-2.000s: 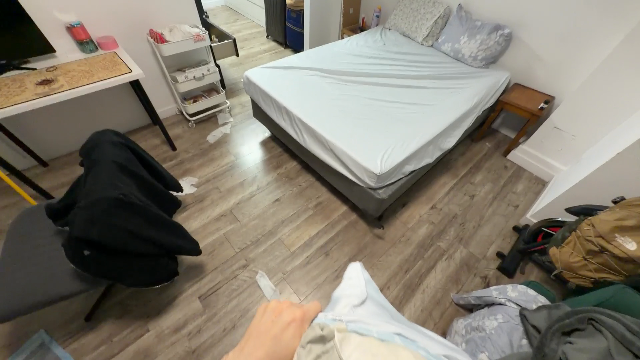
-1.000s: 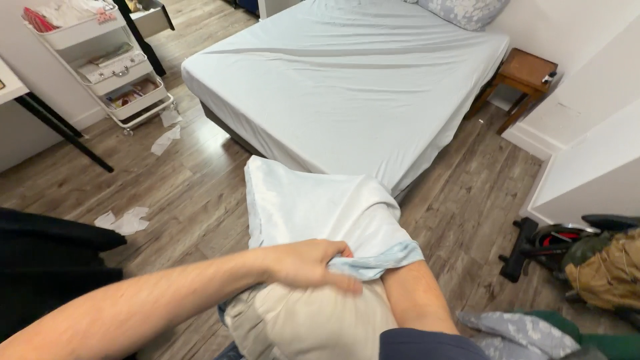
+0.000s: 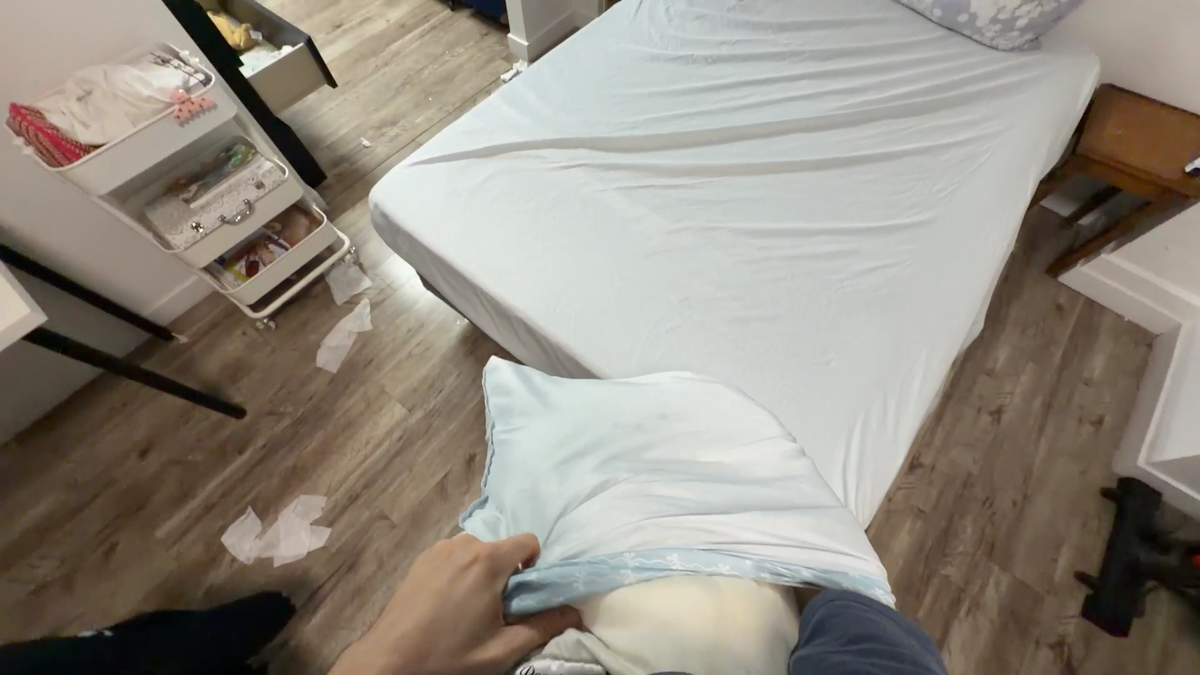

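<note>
A light blue pillowcase (image 3: pixel 647 450) covers the far part of a cream pillow (image 3: pixel 694 623) at the bottom centre. My left hand (image 3: pixel 478 595) pinches the folded hem of the pillowcase at its left corner. My right hand is out of sight; only a dark blue sleeve (image 3: pixel 862 637) shows at the right, and the arm goes in under the hem. Just past the pillow is a bed with a pale blue fitted sheet (image 3: pixel 712 216), wrinkled across the top. A patterned pillow (image 3: pixel 1003 19) lies at its far end.
A white three-tier cart (image 3: pixel 141 150) holds cloth and small items at the left. Tissues (image 3: pixel 281 532) lie on the wood floor. Black cloth (image 3: pixel 187 628) is at the lower left, a wooden nightstand (image 3: pixel 1144 131) right of the bed, and a black object (image 3: pixel 1116 553) at the lower right.
The pillowcase now covers more of the cream pillow. My left hand has moved to the left corner of the hem, and my right forearm has gone inside the case. The view has shifted.
</note>
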